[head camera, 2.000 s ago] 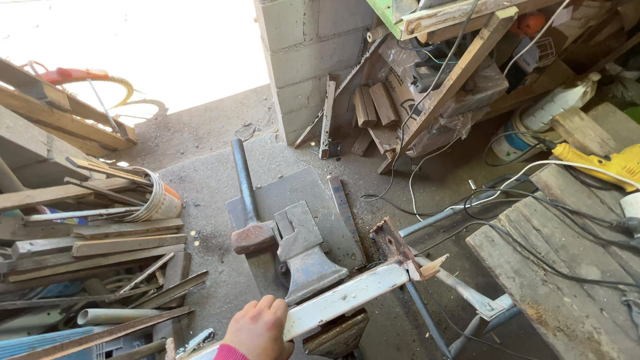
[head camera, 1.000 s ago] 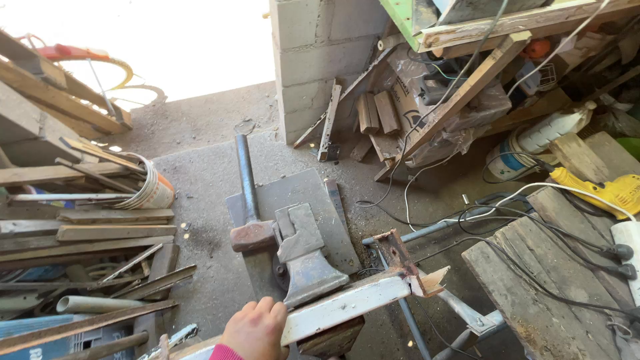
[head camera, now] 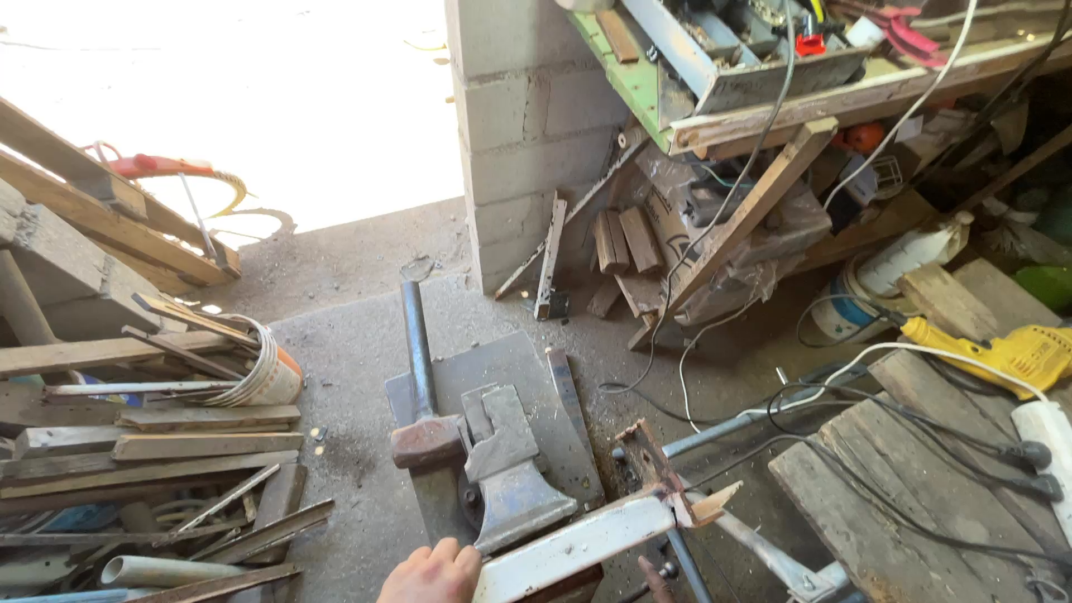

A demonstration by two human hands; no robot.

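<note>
My left hand point(head camera: 431, 574) is closed over the near end of a white-painted bar point(head camera: 586, 536), which slants up to the right. A rusty metal bracket point(head camera: 643, 452) and a splintered wood piece point(head camera: 713, 502) are at the bar's far end. Just beyond my left hand stands a metal bench vise point(head camera: 511, 473), and the rusty head of a sledgehammer point(head camera: 427, 442) lies against it, its handle pointing away. Below the bar, what looks like a finger of my right hand point(head camera: 655, 579) shows at the bottom edge; the rest of that hand is hidden.
Wood offcuts point(head camera: 209, 445) and a bucket of sticks point(head camera: 280, 377) are at left. On the right, a yellow power tool point(head camera: 997, 352), a power strip point(head camera: 1043, 444) and cables lie over a plank surface point(head camera: 904, 486). A green bench point(head camera: 620, 75) holds a metal parts tray point(head camera: 754, 92).
The finger-like shape below the bar has come into view. My left hand stays on the white bar. The view has tilted up somewhat, showing more of the green bench.
</note>
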